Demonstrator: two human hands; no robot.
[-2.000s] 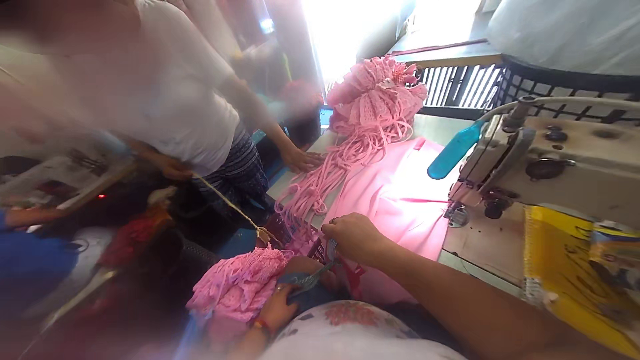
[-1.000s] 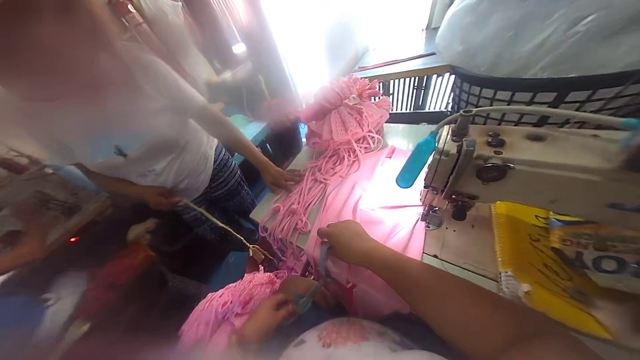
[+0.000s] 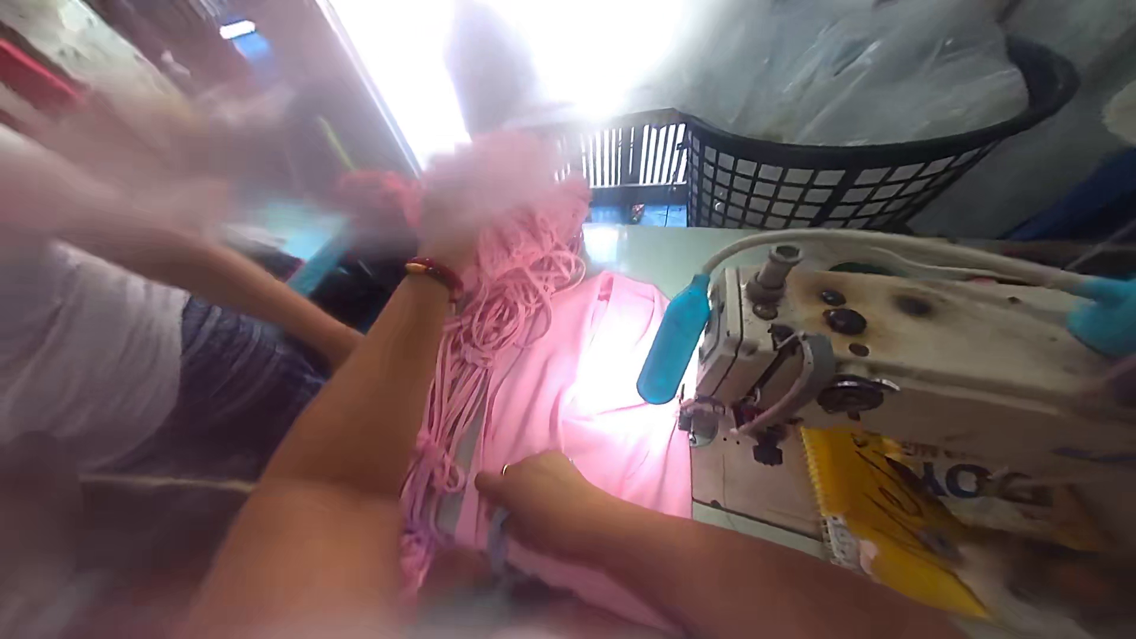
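Pink fabric (image 3: 612, 355) lies over the sewing table, partly under a bright lamp. Beside it, a heap of pink knitted pieces with long ties (image 3: 524, 293) trails toward the table's front edge. My left hand (image 3: 453, 200), with a red bracelet at its wrist, reaches to the top of this heap; blur hides its fingers. My right hand (image 3: 541, 497) is closed on a bluish-grey strip (image 3: 497, 541) above the pink fabric's near end. The industrial sewing machine (image 3: 887, 337) stands to the right, with a teal lamp (image 3: 674, 342) hanging at its head.
Behind the table stands a black plastic basket (image 3: 799, 177) holding clear plastic bags (image 3: 852, 71). A yellow printed bag (image 3: 896, 515) lies by the machine at the right. Another person's arm (image 3: 257, 293) extends close to my left forearm; that person's hand is hidden.
My left hand has moved from low near the front edge, by a pink bundle, up to the heap at the back. The right hand stays over the near fabric. The view has shifted.
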